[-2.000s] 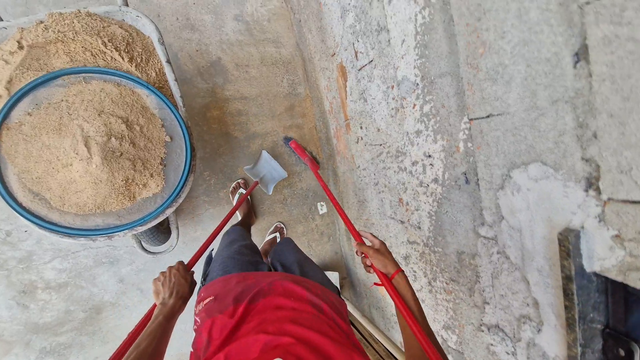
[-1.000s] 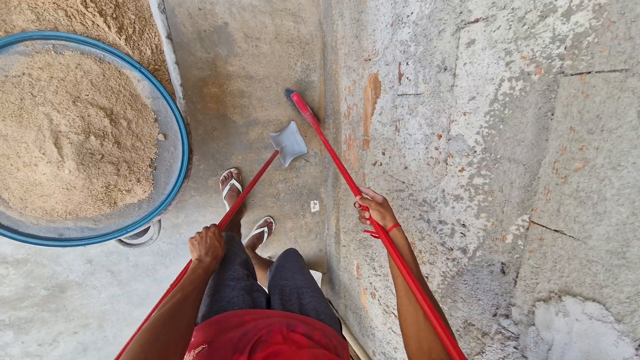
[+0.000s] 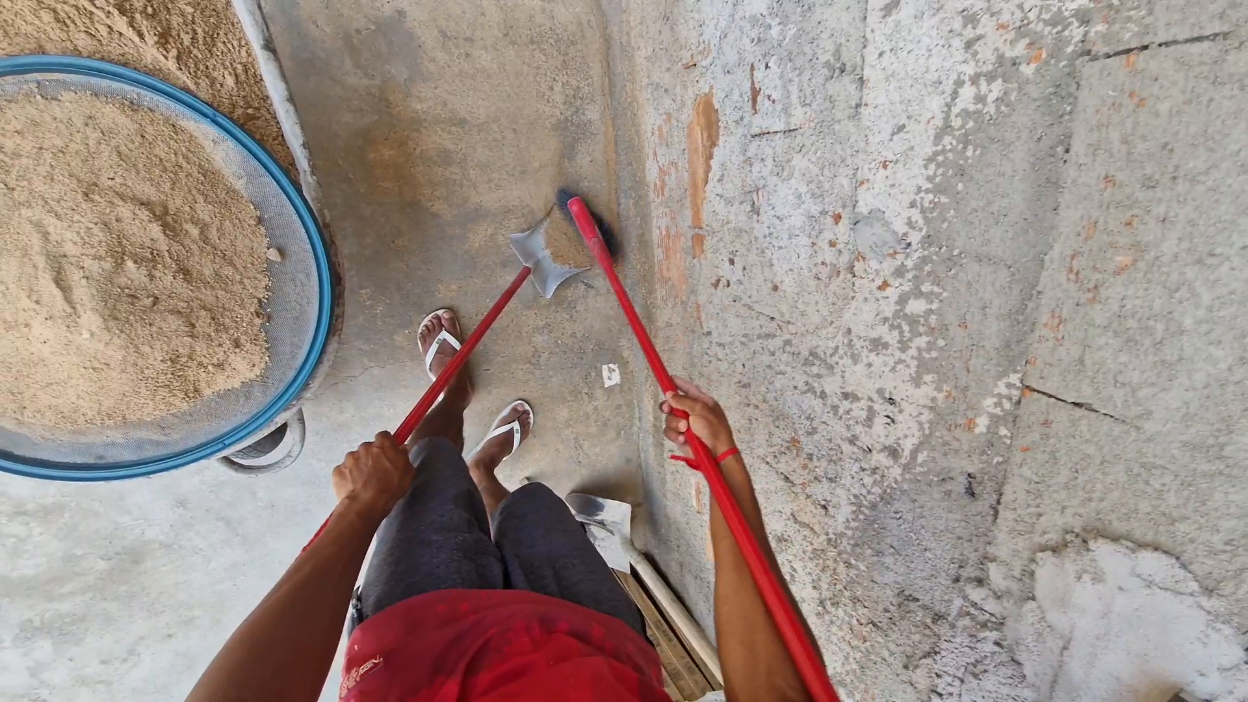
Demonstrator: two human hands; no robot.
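My left hand (image 3: 373,475) is closed round the red handle of a long-handled metal dustpan (image 3: 534,255), whose pan rests on the concrete floor near the foot of the wall. My right hand (image 3: 698,419), with a red band at the wrist, grips the red handle of a broom (image 3: 597,234). The broom's dark bristles meet the open edge of the pan, and a small heap of sand (image 3: 565,241) lies in the pan there. The lower part of the left handle is hidden behind my forearm.
A blue-rimmed sieve (image 3: 327,283) heaped with sand rests on a sand-filled wheelbarrow (image 3: 278,93) at left. The rough wall (image 3: 829,292) rises at right. A shovel (image 3: 606,526) and wooden boards (image 3: 663,634) lie beside my legs. A white scrap (image 3: 610,375) is on the floor.
The broom's bristles have come against the pan, where a gap showed before. Sand now shows in the pan. Both hands have kept their handles. The view has shifted.
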